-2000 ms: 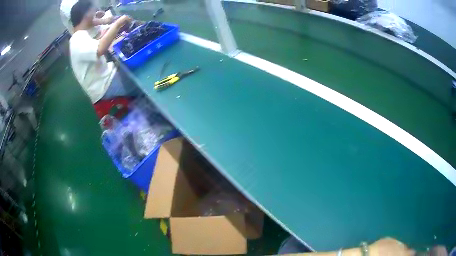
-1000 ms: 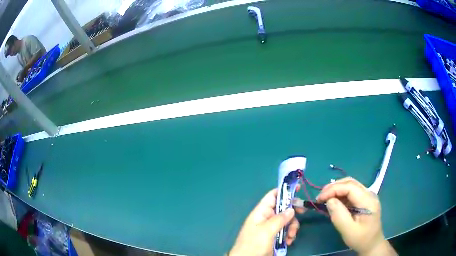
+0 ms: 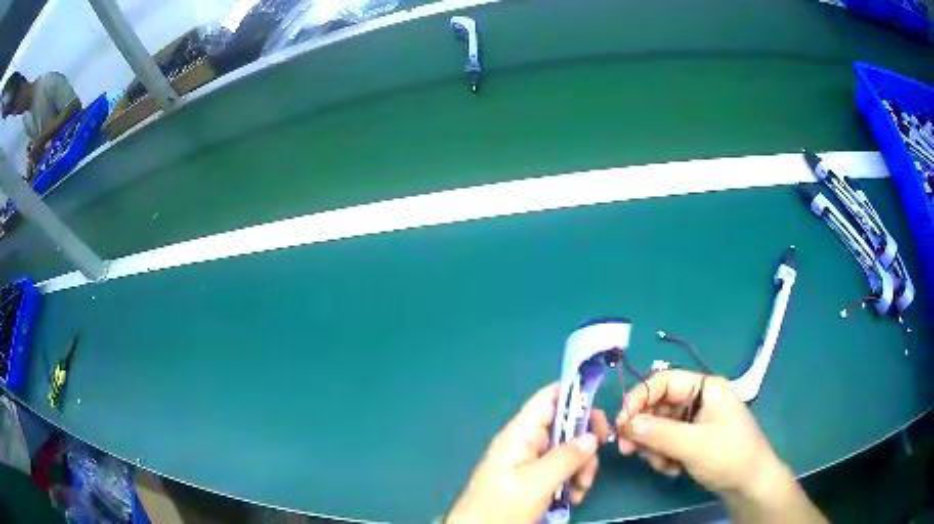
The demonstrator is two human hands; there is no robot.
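My left hand (image 3: 533,457) holds a white and pale purple handle housing (image 3: 581,384) upright, bent end away from me and open hollow showing. Red and black lead wires (image 3: 637,375) come out of the bent end, with tiny white connectors on wire ends. My right hand (image 3: 707,435) is close to the right side of the housing, fingers pinched at the wires. A dark thin tool (image 3: 697,399), probably the tweezers, shows partly between its fingers. The fingertips hide what exactly they grip.
A slim white housing piece (image 3: 770,338) lies right of my right hand. Open housings (image 3: 858,241) lie farther right beside a blue bin (image 3: 889,133). Yellow-handled pliers (image 3: 59,381) lie at far left. One unit (image 3: 470,51) lies on the belt. A person (image 3: 46,107) is at upper left.
The view has shifted slightly. My right hand has turned and its fingertips are now at the wires; the tool no longer points at the housing. The belt unit appears farther left.
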